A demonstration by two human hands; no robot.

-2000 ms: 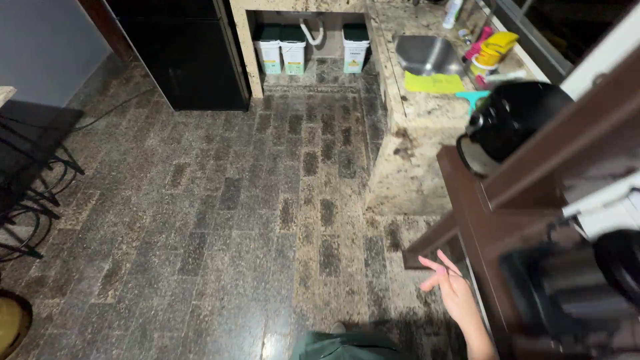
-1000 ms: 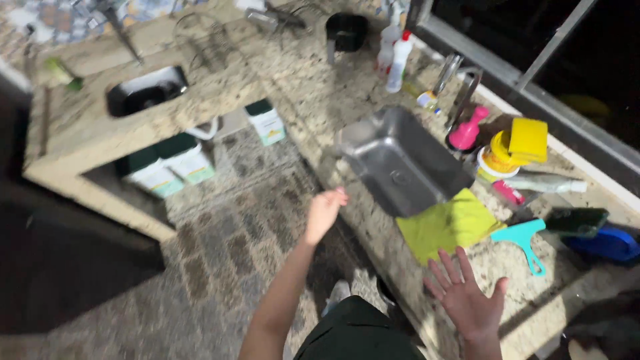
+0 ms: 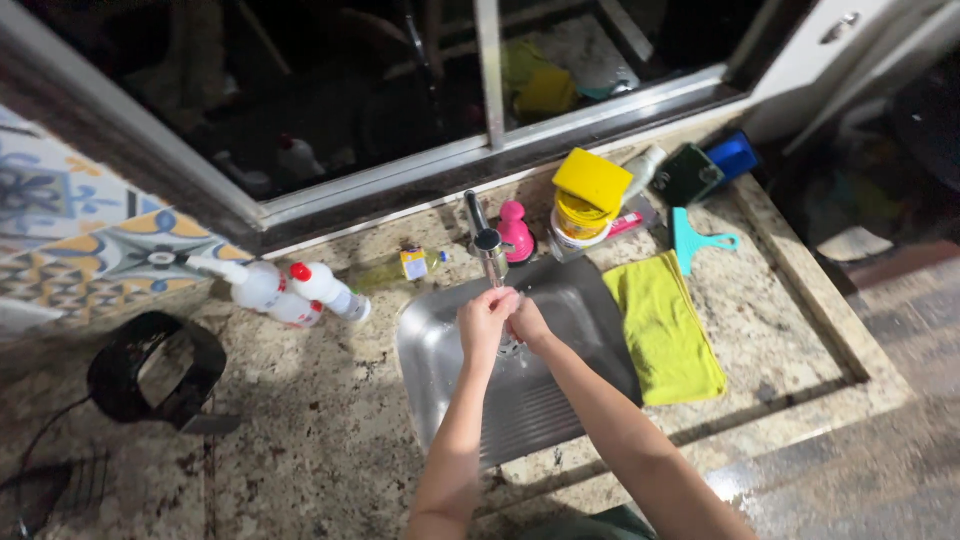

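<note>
Both hands meet beneath the chrome faucet (image 3: 489,247), over the stainless steel sink (image 3: 525,420). My left hand (image 3: 484,315) has its fingers bent near the spout, touching or almost touching my right hand (image 3: 526,322). Water seems to run over them into the basin. Whether anything small lies between the fingers cannot be seen. Right of the basin lies a folded yellow-green cloth (image 3: 667,330), partly over the sink's edge. Behind the faucet stands a pink plunger-shaped tool (image 3: 514,232). A yellow sponge (image 3: 592,178) rests on a yellow and white tub (image 3: 579,221).
A teal squeegee (image 3: 697,240), a dark green item (image 3: 686,174) and a blue one (image 3: 733,157) lie at the right. Left of the sink are a spray bottle (image 3: 259,285), a red-capped bottle (image 3: 330,289), a small yellow-labelled bottle (image 3: 420,262) and a black appliance part (image 3: 112,375). A window frame (image 3: 375,199) runs behind.
The view has turned and come over the sink. My hands, apart a second ago, are now together under the faucet, and water appears to be running.
</note>
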